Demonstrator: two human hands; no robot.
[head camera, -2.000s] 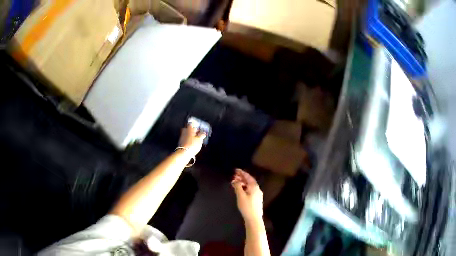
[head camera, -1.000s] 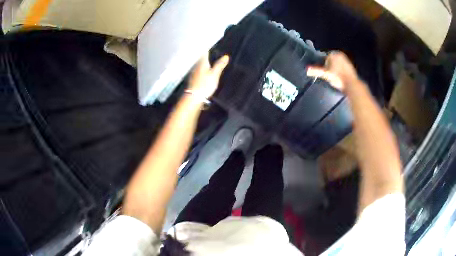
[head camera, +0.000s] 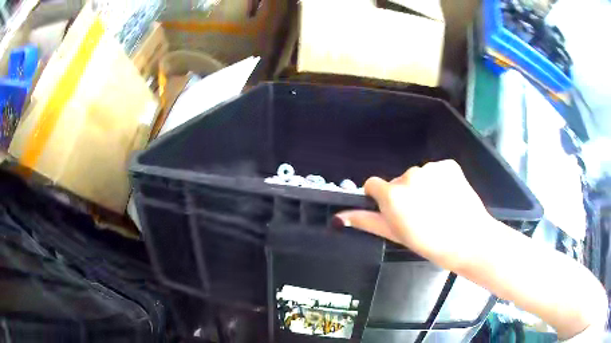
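A large black turnover crate (head camera: 228, 248) fills the middle of the view, tilted, with its open top showing. A label (head camera: 316, 311) is on its near wall. Several white ring plates (head camera: 285, 170) lie inside, just behind the near rim; the rest of the contents is hidden by that wall. My right hand (head camera: 432, 208) grips the near rim right of centre, with the thumb on the outside and the fingers over the edge. My left hand is not in view.
A brown carton with orange tape (head camera: 87, 114) and a white sheet (head camera: 211, 97) stand at the left. Another carton (head camera: 372, 43) is behind the crate. A blue tray of dark parts (head camera: 529, 47) is on the bench at the upper right. Dark crates or bags (head camera: 60, 268) are at lower left.
The crate appears larger and closer, and its inside now shows. My right hand has moved onto its near rim. My left hand has gone out of view; my legs no longer show.
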